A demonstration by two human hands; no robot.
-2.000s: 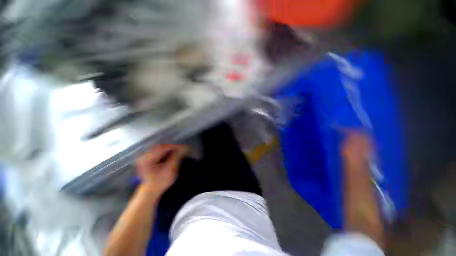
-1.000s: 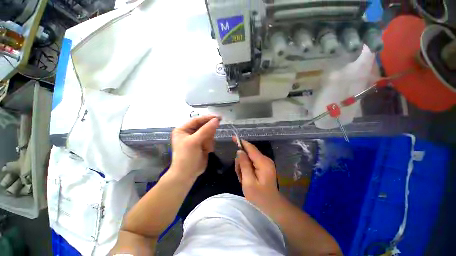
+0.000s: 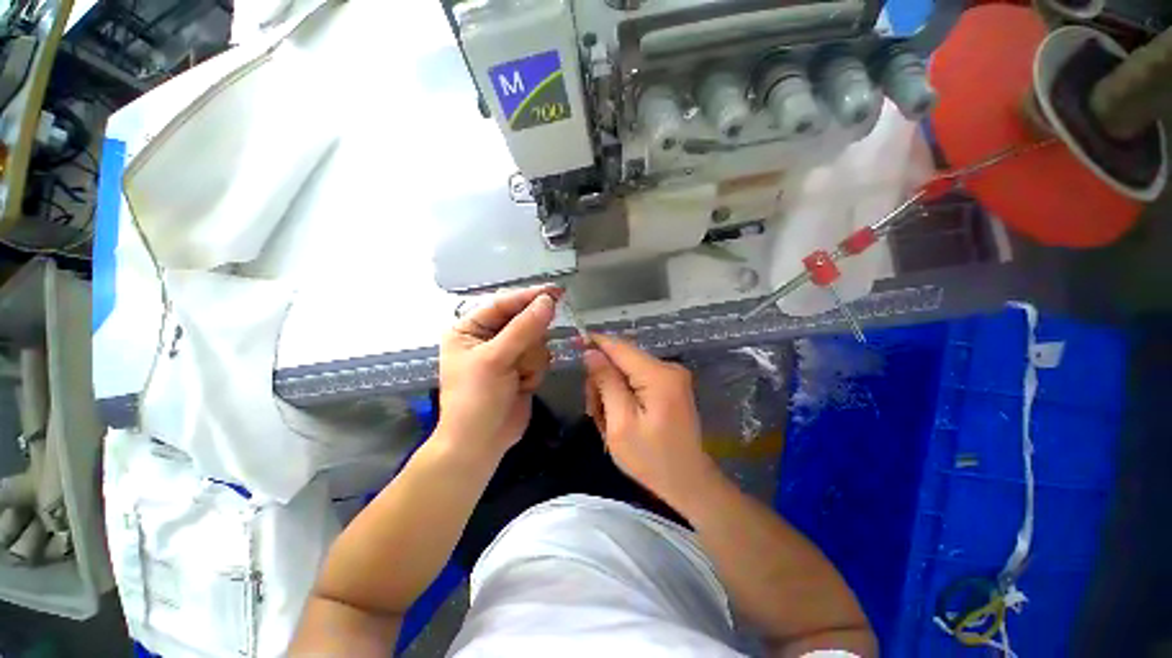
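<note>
My left hand is in front of the machine, thumb and forefinger pinched on something too small to make out. My right hand is close beside it, holding a thin silvery tool, perhaps tweezers, that points toward the left fingertips. The tool is mostly hidden by the fingers. Both hands are over the table's front edge with its measuring tape. The white overlock machine head, with its M 700 label, stands behind them. Its needle area is just above the left fingertips; threads there cannot be made out.
White garment pieces hang over the table at left. A grey bin holds beige rolls. A red-clipped rod crosses near a large orange-red cone. Yellow-handled snips lie on the blue crate at lower right.
Two seconds ago my right hand was over the blue crate, in a blurred view. Since one second ago my hands have drawn slightly closer together and the view has shifted right.
</note>
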